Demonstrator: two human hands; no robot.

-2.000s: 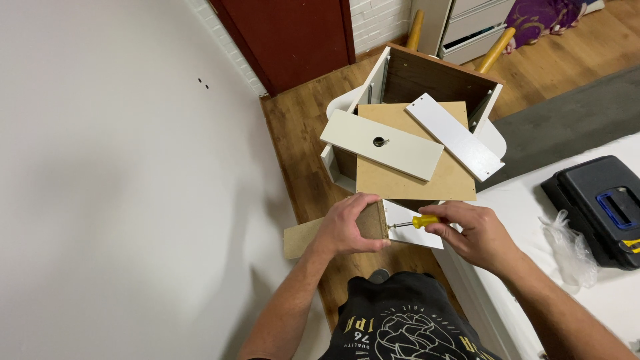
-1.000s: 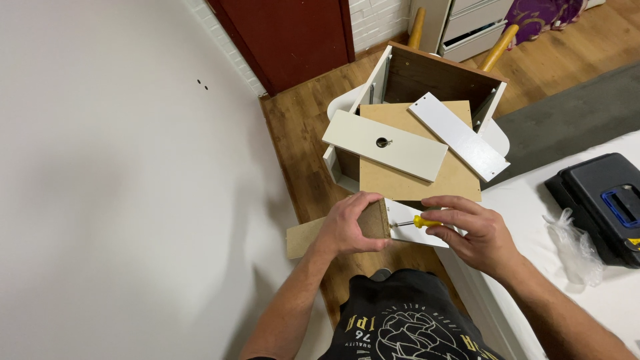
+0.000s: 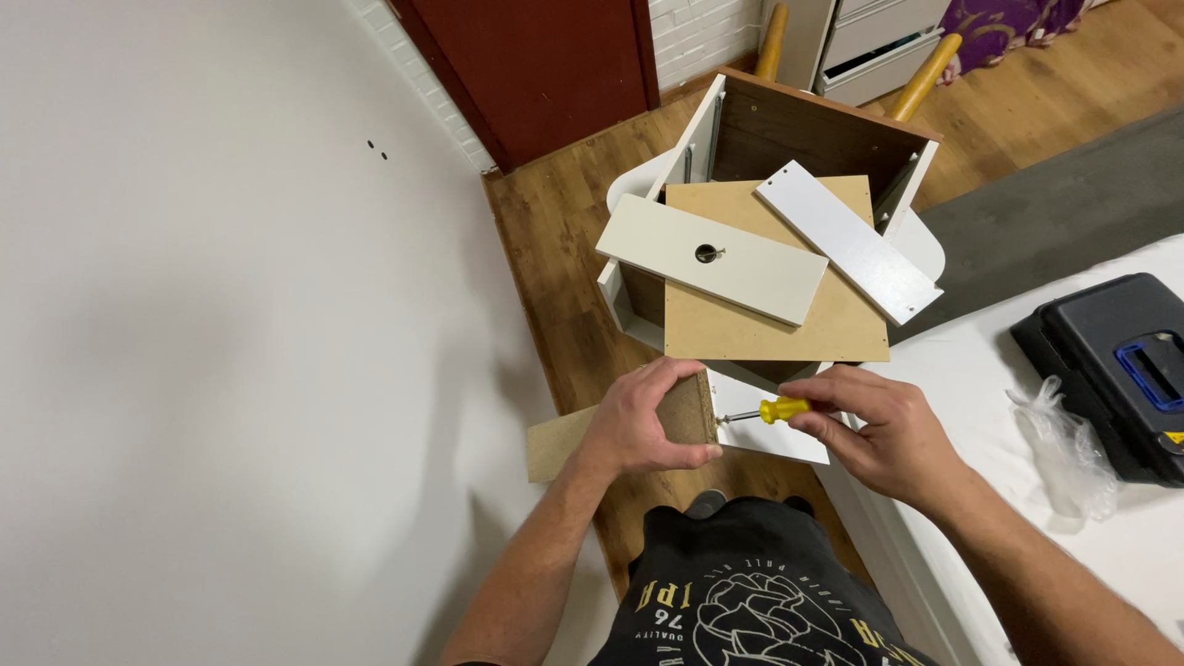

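Note:
My left hand grips a chipboard panel near its end, thumb below and fingers above. In my right hand is a yellow-handled screwdriver, its shaft pointing left. The tip meets a small screw at the raw edge of the board. A white board face shows behind the screwdriver. Just beyond my hands lies a thin fibreboard sheet on a furniture carcass, bearing a cream panel with a round hole and a narrow white panel.
The cabinet carcass rests on a white chair with wooden legs. On the white-covered bed at right are a black toolbox and a clear plastic bag. A white wall runs along the left.

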